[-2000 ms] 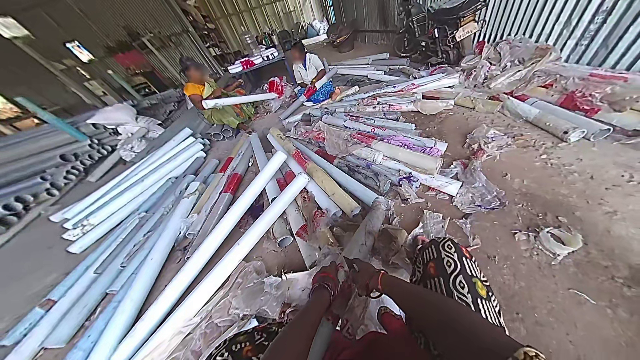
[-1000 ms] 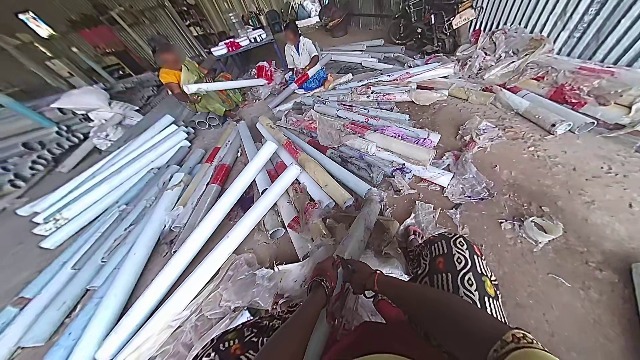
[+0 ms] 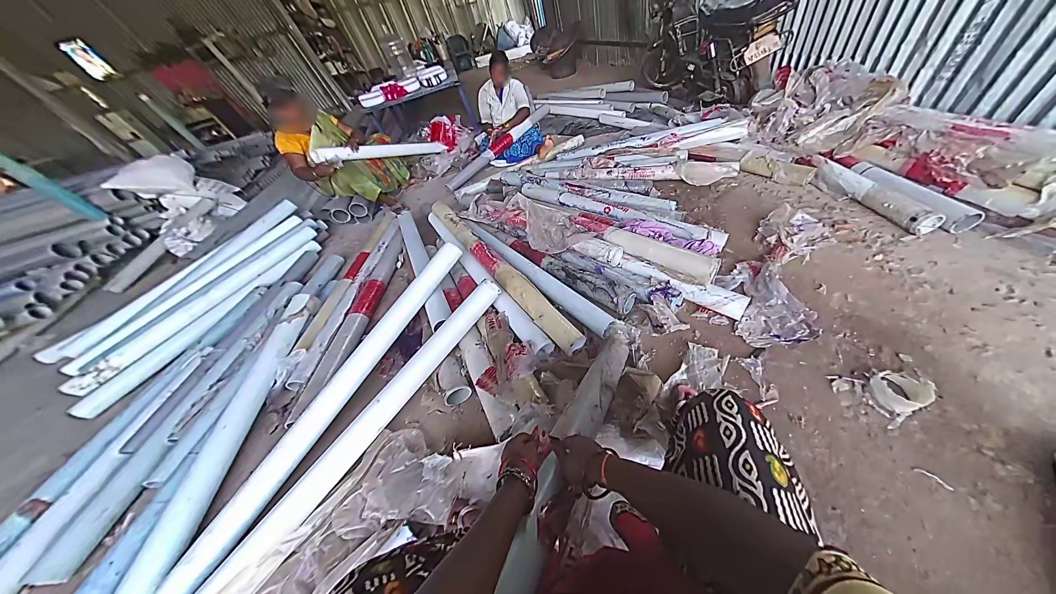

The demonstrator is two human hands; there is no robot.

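Note:
A grey plastic pipe (image 3: 596,384) runs from near my lap away across the floor, between my knees. My left hand (image 3: 525,458) and my right hand (image 3: 580,464) meet on it, side by side and almost touching. The fingers of both are curled at the pipe, but their tips are too small to tell whether they grip it or film on it. Crumpled clear plastic film (image 3: 445,478) lies around and below my hands. Two long white pipes (image 3: 412,367) slant across the floor to the left of my left hand.
More pipes (image 3: 206,330) lie in heaps at the left, several with red wrapping. Beyond sit a person in a yellow sleeve (image 3: 299,142), holding a white pipe, and a person in a white shirt (image 3: 505,103). Plastic film (image 3: 775,309) and a torn ring (image 3: 901,394) lie at the right.
My view has shifted a little. Both hands stay together on the grey pipe. The seated person in the white shirt now has a red-banded pipe tilted up in front.

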